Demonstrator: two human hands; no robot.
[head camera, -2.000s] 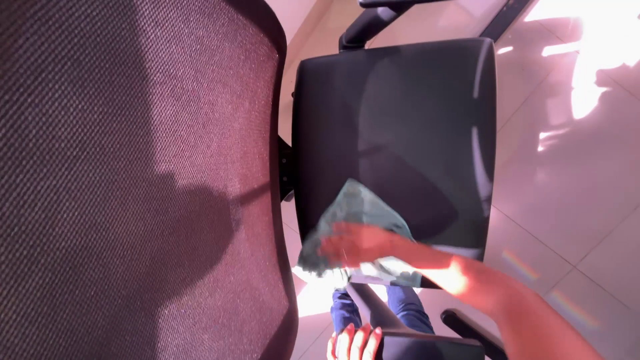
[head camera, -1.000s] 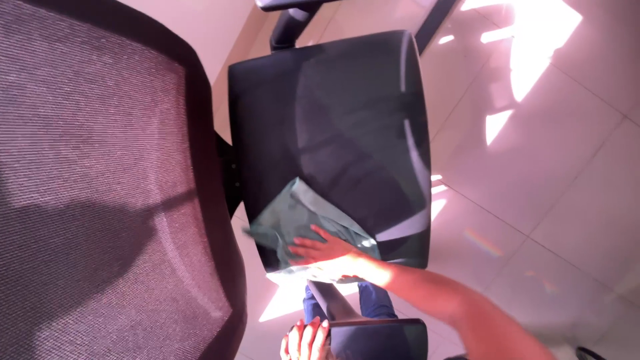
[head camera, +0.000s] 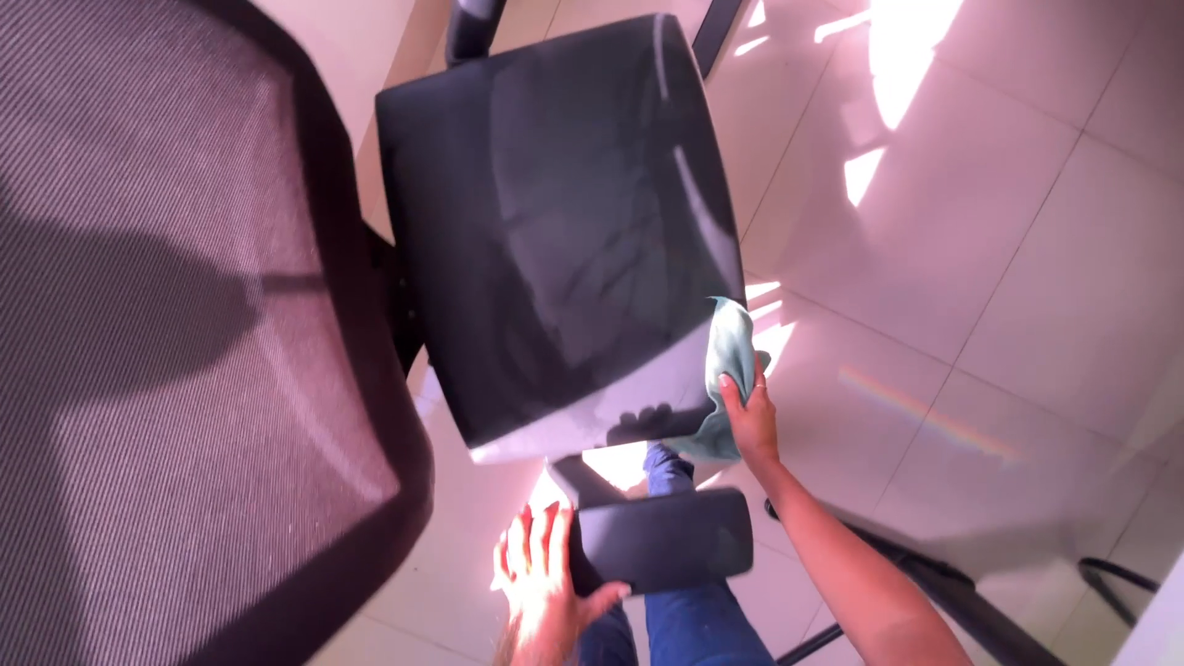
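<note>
A light green cloth (head camera: 729, 347) is gripped in my right hand (head camera: 754, 416), against the front edge of the black seat (head camera: 573, 222) of an office chair, near its lower right corner. Part of the cloth hangs below the seat's edge. My left hand (head camera: 541, 573) grasps the end of the chair's black armrest (head camera: 661, 541), with the thumb on the near side and the fingers on the far side. Sunlight falls brightly on that hand. The mesh backrest (head camera: 185, 324) fills the left of the view.
Another armrest's support (head camera: 474, 28) rises beyond the seat. My legs in blue jeans (head camera: 694, 620) are under and beside the near armrest. Black metal legs (head camera: 925, 564) stand on the tiled floor (head camera: 925, 277) at the lower right.
My right hand has moved right with the cloth, from lying flat on the seat top to the seat's front edge. The cloth, spread out before, is now bunched. My left hand stays at the armrest.
</note>
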